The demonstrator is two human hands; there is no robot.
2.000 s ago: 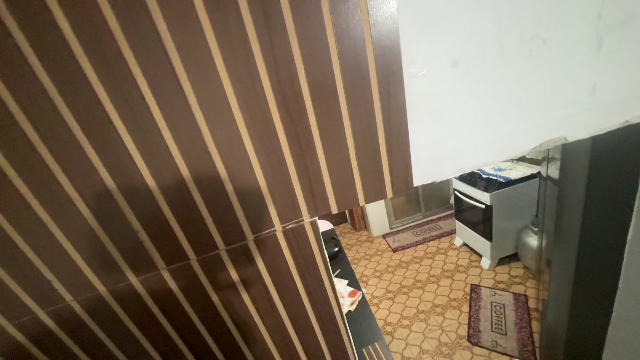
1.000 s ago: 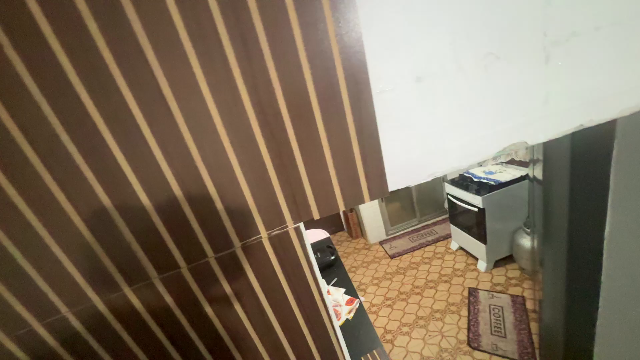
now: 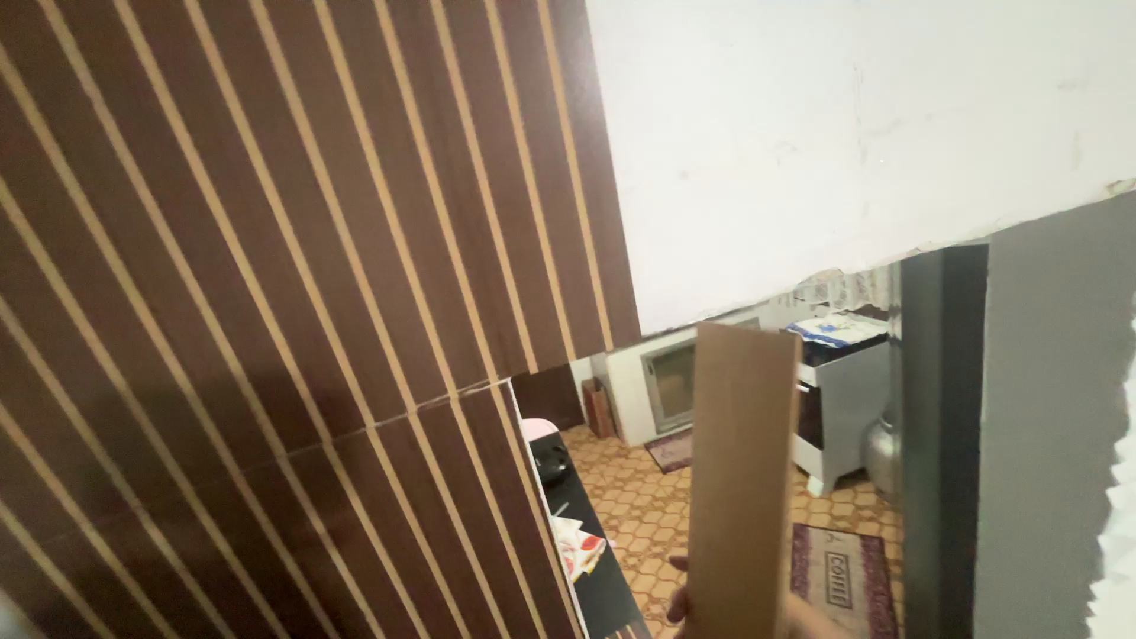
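Note:
A flat brown strip, apparently wood or fibreboard (image 3: 741, 479), stands nearly upright at the lower centre right. My right hand (image 3: 680, 602) grips its lower end, mostly hidden behind it; fingertips show at the left edge and skin at the right. My left hand is out of view. Dark brown slatted panelling with light stripes (image 3: 293, 222) fills the left side, with a thin seam across it. White wall surface (image 3: 754, 133) adjoins the panelling; its lower edge is ragged. Whether the strip touches the wall or panelling cannot be told.
Below the wall, an opening shows a white stove (image 3: 843, 390), a metal gas cylinder (image 3: 880, 457), a patterned floor (image 3: 643, 515) and a purple-edged mat (image 3: 839, 577). A black counter (image 3: 608, 595) holds a printed cloth or paper (image 3: 579, 548). A dark vertical post (image 3: 945, 426) and grey wall (image 3: 1047, 399) stand right.
My right hand and the brown strip have come into view at the lower centre right. The strip now covers part of the stove and floor.

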